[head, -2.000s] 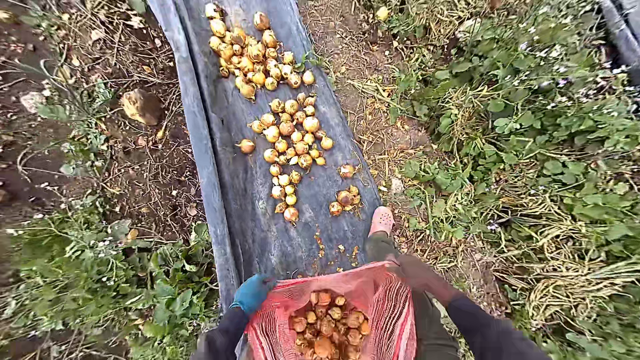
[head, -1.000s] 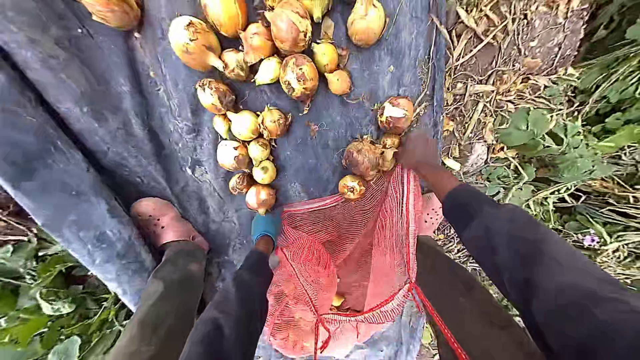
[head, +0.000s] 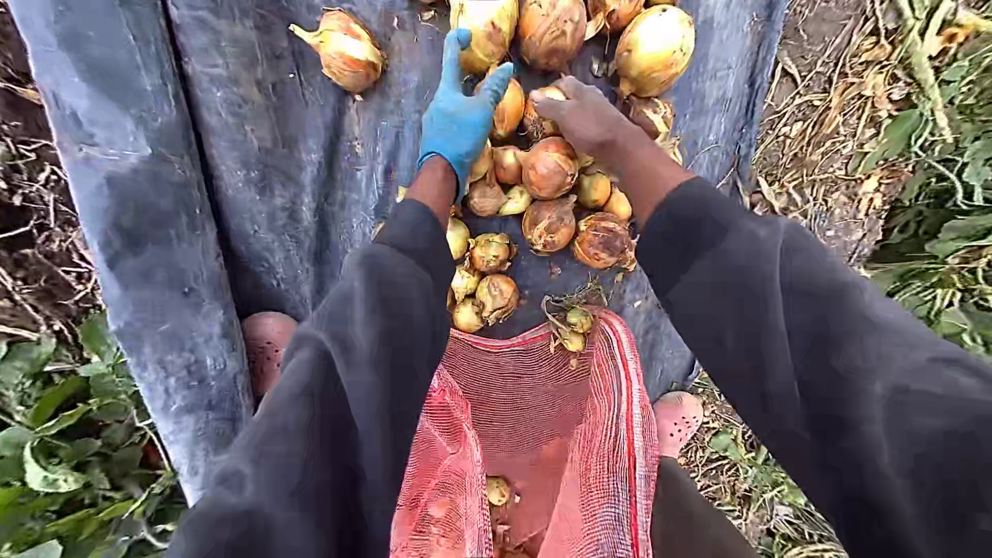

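My left hand (head: pixel 463 112), in a blue glove, reaches over the onions with thumb and forefinger apart, close to a large pale onion (head: pixel 484 31). My bare right hand (head: pixel 577 116) has its fingers closed around an onion (head: pixel 549 97) at the far side of the pile. Several brown and yellow onions (head: pixel 549 168) lie between and below the hands. A red mesh sack (head: pixel 535 395) stands open-mouthed between my legs, with a few small onions (head: pixel 573 339) at its rim and one small onion (head: pixel 498 490) visible inside.
A dark plastic sheet (head: pixel 294 170) lies under the onions, with a fold along its left side. A single onion (head: pixel 349 53) lies apart at upper left. Pink perforated clogs (head: pixel 677 418) flank the sack. Green plants (head: pixel 62 426) and dry stalks (head: pixel 829 147) border the sheet.
Both hands have left the sack's rim and reached forward to the onions. The right hand has taken hold of one. The view has shifted closer to the pile.
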